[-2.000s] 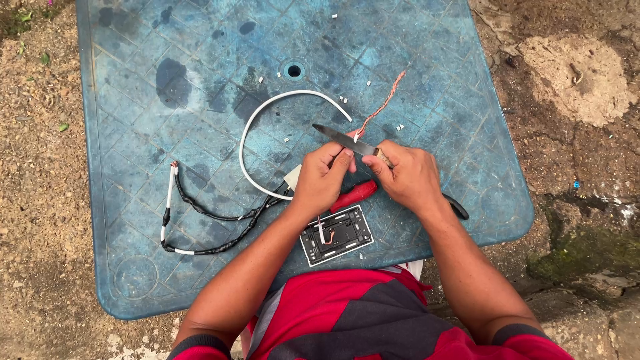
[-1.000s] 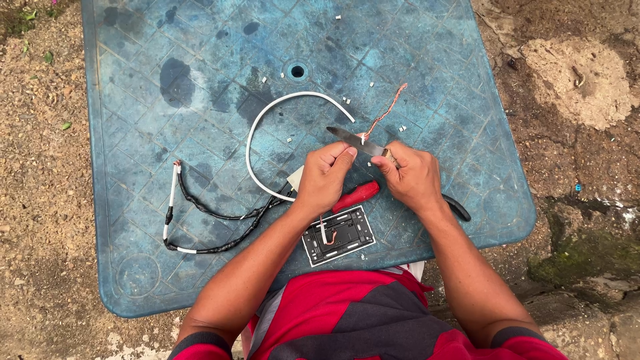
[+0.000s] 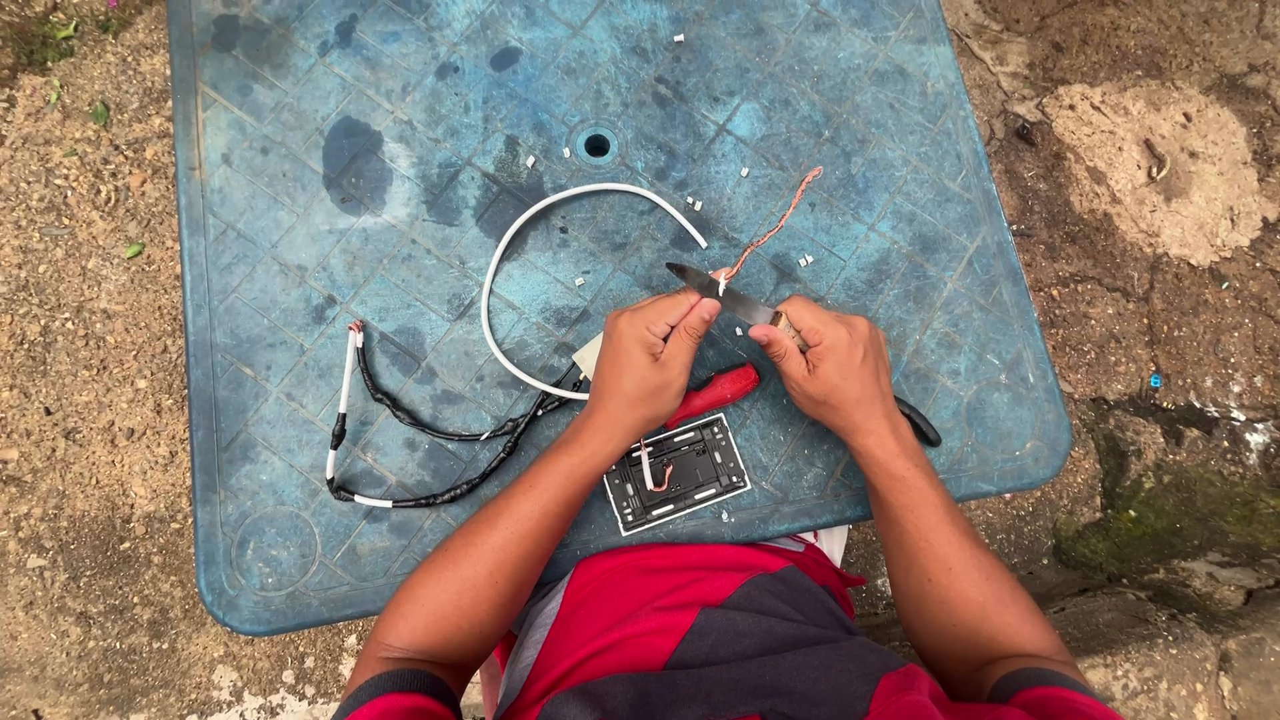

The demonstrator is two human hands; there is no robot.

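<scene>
My right hand (image 3: 835, 370) is closed around the handle of a knife (image 3: 735, 299), its blade pointing up and left. The blade lies against white insulation at the base of a twisted bare copper wire (image 3: 775, 230). My left hand (image 3: 645, 355) pinches that wire between thumb and fingers beside the blade. Below my left hand are a red tool handle (image 3: 730, 387) and a black faceplate with a white edge (image 3: 677, 474); a short white wire with a bare copper end lies over it. A white cable (image 3: 492, 270) curves left of my hands.
Black-taped wires with white sections (image 3: 433, 497) lie on the left of the blue plastic table (image 3: 270, 400). A pale block (image 3: 588, 357) is partly hidden by my left hand. Several white insulation scraps are scattered near the table hole (image 3: 597, 145). A black handle (image 3: 918, 422) shows beside my right forearm.
The knife blade has shifted slightly against the insulation at the wire's base. Both hands keep their holds, and the things lying on the table have not moved.
</scene>
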